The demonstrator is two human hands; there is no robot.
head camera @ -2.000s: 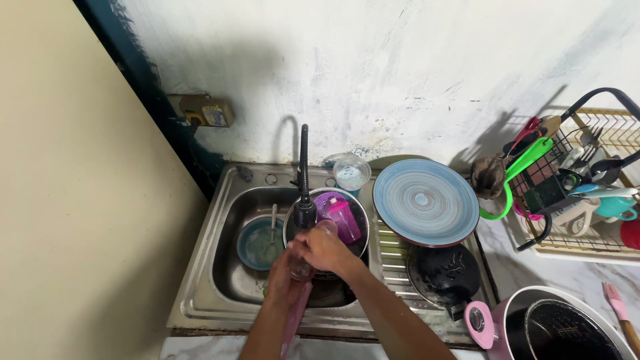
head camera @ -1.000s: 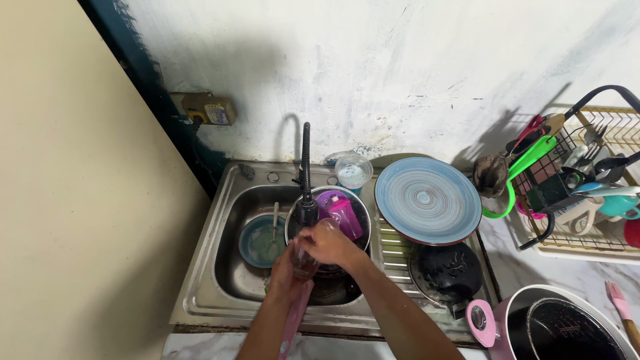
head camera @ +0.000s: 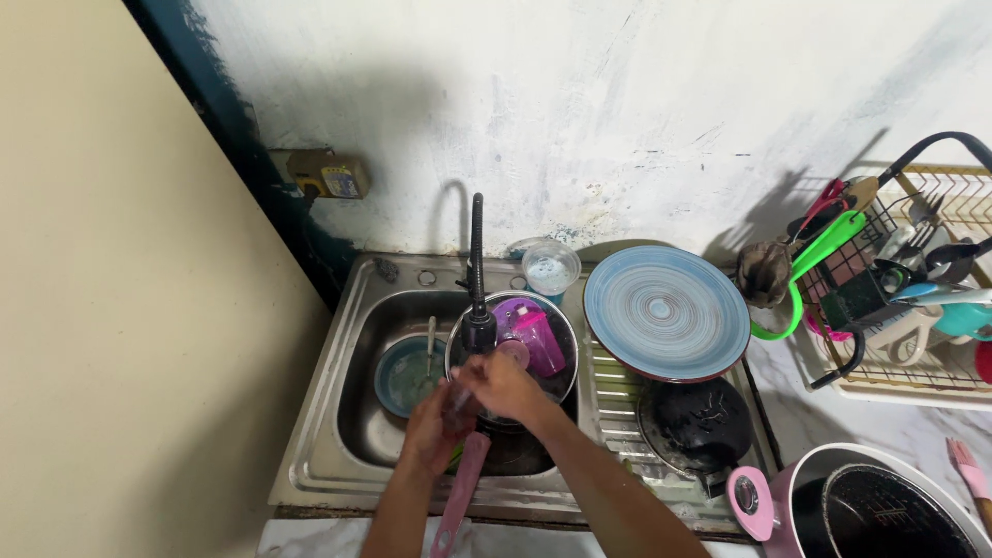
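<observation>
My left hand (head camera: 435, 430) is shut on a small clear container (head camera: 460, 407), seen only in part below the black flexible faucet (head camera: 478, 325). My right hand (head camera: 500, 384) touches the container's upper side, its fingertips blurred. Behind and beneath my hands, a round pan (head camera: 572, 360) in the sink holds a purple item (head camera: 508, 310) and a bright pink plastic bottle (head camera: 541, 345). A pink handle (head camera: 463, 492) reaches over the sink's front edge beside my left wrist. Left of my hands, a blue bowl (head camera: 395, 380) holds cloudy water and a utensil (head camera: 431, 345).
A blue plate (head camera: 659, 310) and a black pan (head camera: 697, 426) lie on the drainboard. A clear cup with suds (head camera: 550, 271) stands behind the sink. A dish rack (head camera: 914, 387) with utensils and a pink-handled pot (head camera: 783, 496) are at the right.
My right hand has shifted slightly at the small container, and a round pinkish piece now shows beside its fingers. Both hands remain under the faucet.
</observation>
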